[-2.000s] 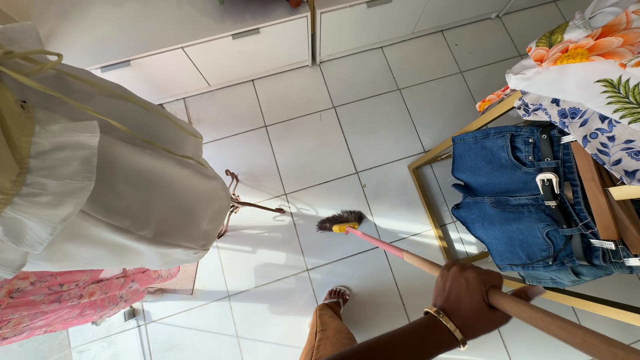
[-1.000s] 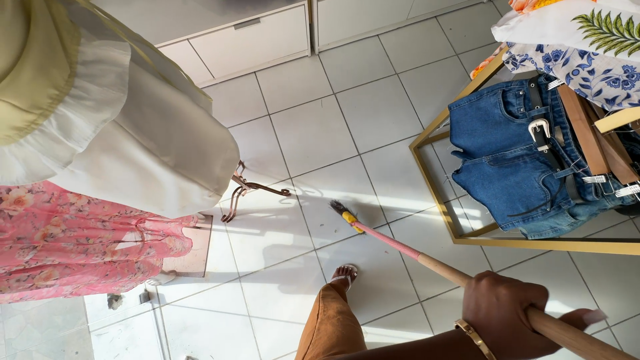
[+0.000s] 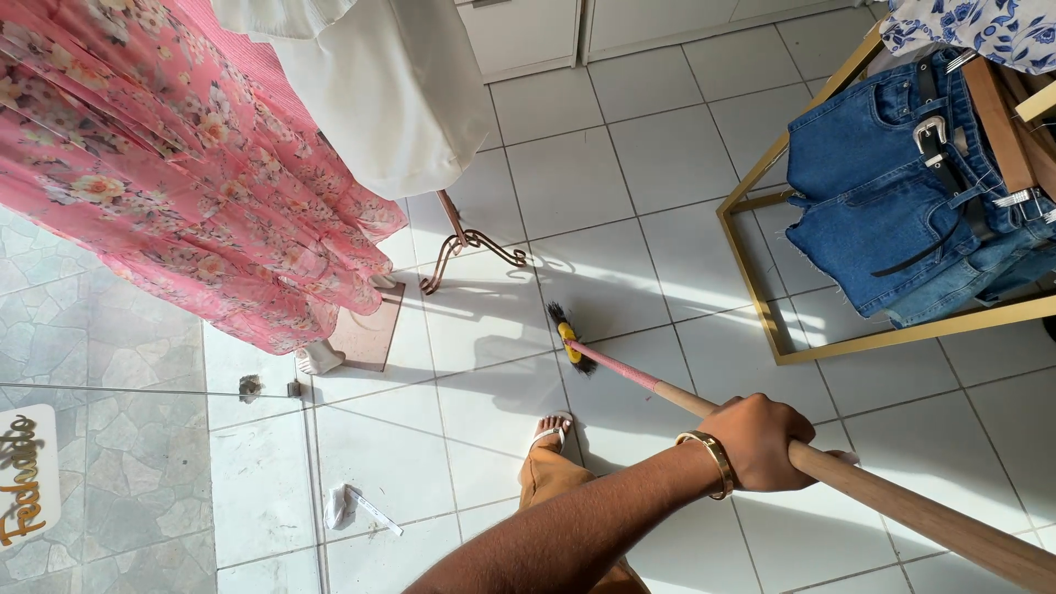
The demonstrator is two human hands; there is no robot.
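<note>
My left hand point(image 3: 759, 445), with a gold bracelet on its wrist, is closed around the wooden handle point(image 3: 924, 516) of a broom. The handle slants from the lower right corner to a pink-covered section and the yellow broom head point(image 3: 569, 337). Its dark bristles point(image 3: 584, 363) are at the white tile floor, just above my sandaled foot point(image 3: 554, 429). A crumpled white scrap point(image 3: 338, 506) and a thin white strip point(image 3: 375, 511) lie on tiles at the lower left. My right hand is out of view, as is the handle's upper end.
A pink floral dress point(image 3: 206, 165) and a white garment point(image 3: 388, 99) hang at the left, above a scrolled metal stand foot point(image 3: 470, 241). Denim shorts point(image 3: 874, 190) hang by a gold-coloured rack frame point(image 3: 747, 280) at right. A glass panel's edge point(image 3: 148, 388) crosses the left side.
The view has shifted toward the left, bringing the white scrap and the glass panel's edge into sight. The broom head has turned on the floor, while my left hand keeps hold of the handle.
</note>
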